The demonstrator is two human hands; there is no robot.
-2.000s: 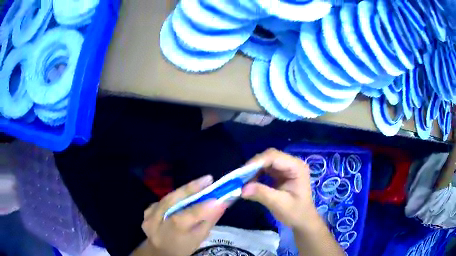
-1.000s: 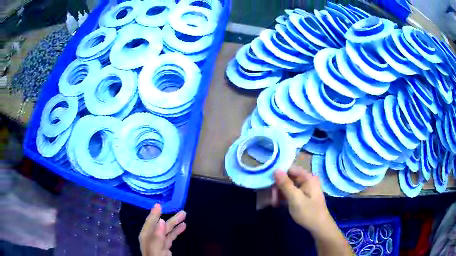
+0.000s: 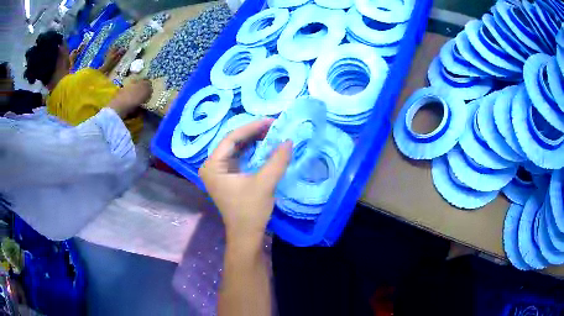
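My left hand holds a flange ring between thumb and fingers, tilted and blurred, above the blue flange-ring tray. The tray holds several stacks of pale flat flange rings with large central holes. My right hand is not in view. An assembled ring with a raised collar lies at the left end of the overlapping heap on the brown bench.
Assembled rings heap over the right of the brown bench top. At left are a person in yellow, a pale sleeve, a pile of small grey parts and pink-purple trays.
The view has swung left. My left hand has moved from the tray's near edge to above it and taken hold of a flange ring. The assembled ring is released on the bench; my right hand has left view.
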